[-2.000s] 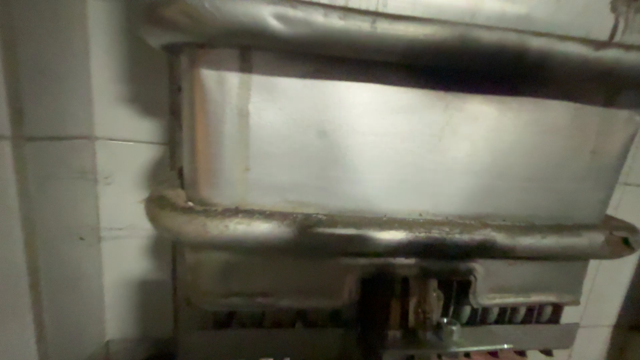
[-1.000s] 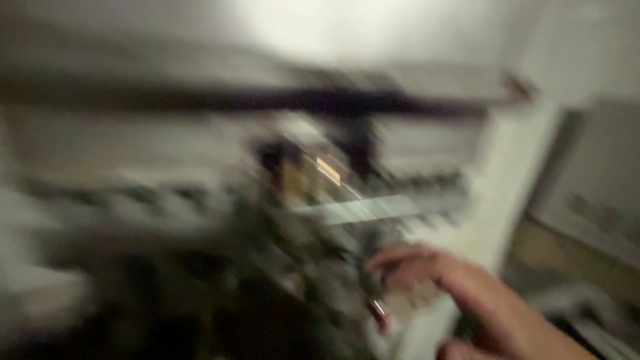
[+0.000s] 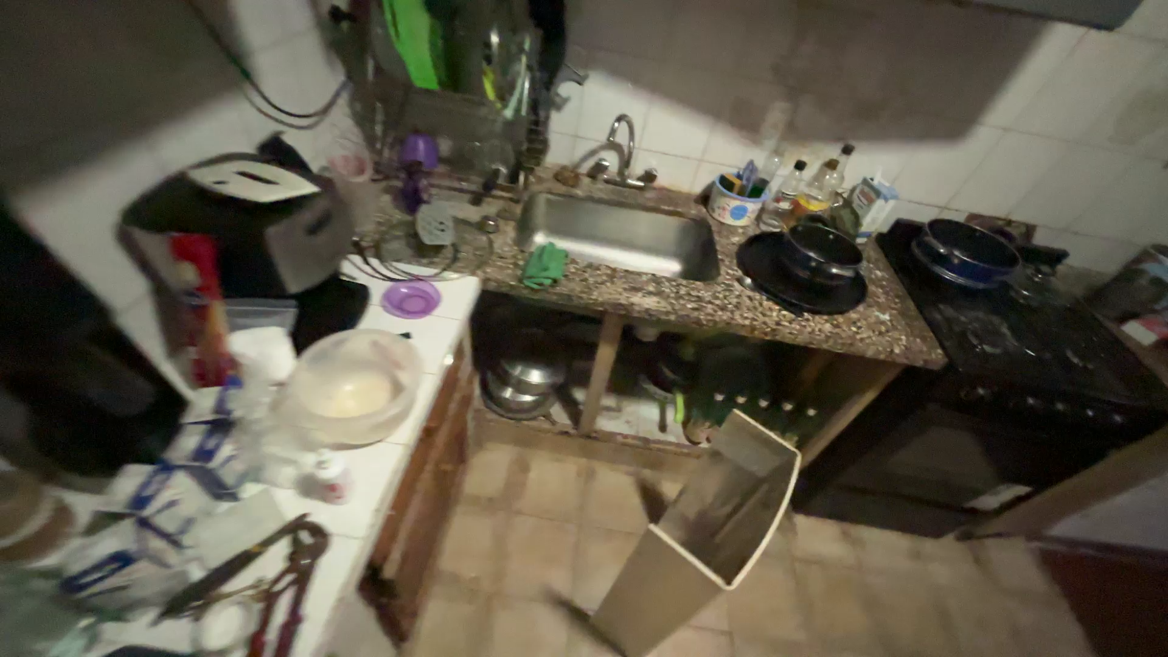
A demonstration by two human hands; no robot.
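Note:
Neither of my hands shows in the head view at this moment. On the white tiled counter at the left lie red-handled pliers (image 3: 290, 584) beside a dark long-bladed tool (image 3: 233, 566). Behind them stand a small white bottle (image 3: 328, 476) and a translucent plastic bowl (image 3: 354, 388) with pale contents. A purple dish (image 3: 411, 298) lies near the counter's corner. The steel sink (image 3: 620, 235) is set in a speckled stone counter, with a green cloth (image 3: 545, 265) at its front edge.
An open, bin-like box (image 3: 693, 538) stands on the tiled floor below the sink. To the right is a black stove (image 3: 1031, 338) with a dark blue pan (image 3: 965, 251). A black pot (image 3: 821, 254) rests on the stone counter. Pots sit on the open shelf underneath.
The view has swung from a metal appliance with dented pipes to the sink and counters. A hand reaching toward the appliance's lower part one second ago is out of view.

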